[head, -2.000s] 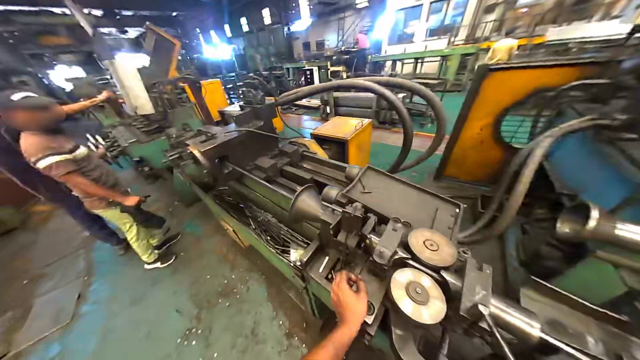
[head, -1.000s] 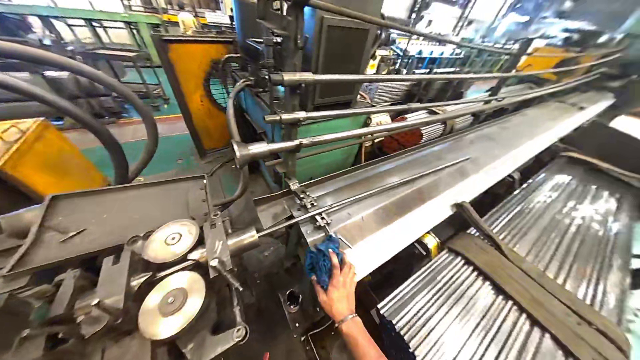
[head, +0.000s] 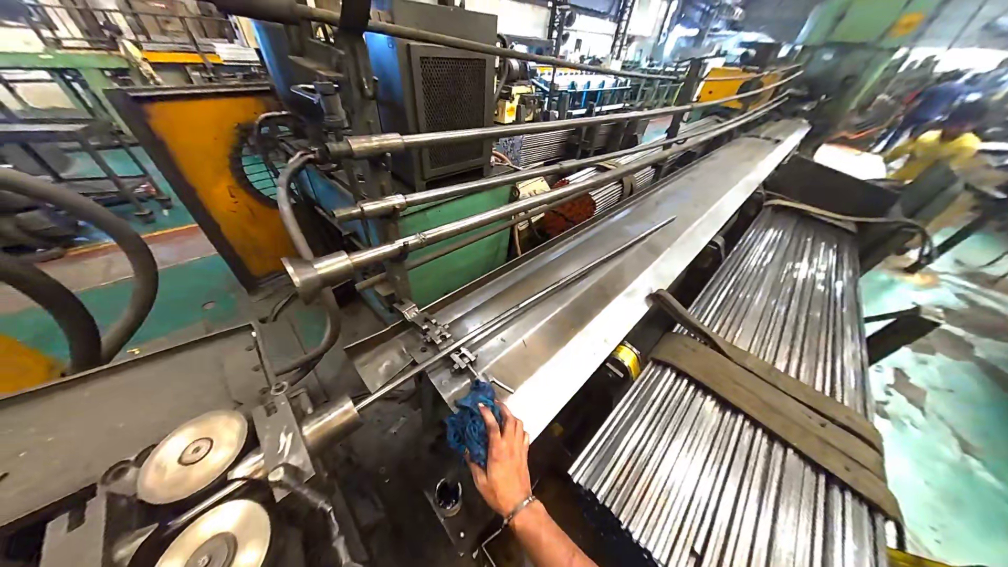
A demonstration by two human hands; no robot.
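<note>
My right hand [head: 504,465], with a thin bracelet at the wrist, holds a crumpled blue cloth [head: 472,421] at the near end of a long metal trough [head: 551,346]. A slim metal rod [head: 543,291] lies along the trough and runs through a small metal bracket [head: 461,358] just above the cloth. The rod's near end reaches a cylindrical metal sleeve [head: 331,425] beside two round metal rollers [head: 193,457]. My left hand is out of view.
A strapped bundle of metal rods [head: 756,346] lies to the right of the trough. Long guide tubes [head: 504,213] run above its left side. Thick black hoses [head: 118,244] and an orange panel [head: 205,157] stand at the left. A person in yellow [head: 937,153] is at the far right.
The view has swung right from the machine. One hand was beside the rollers two seconds ago; one second ago my right hand was at the trough's end with the blue cloth, much as now.
</note>
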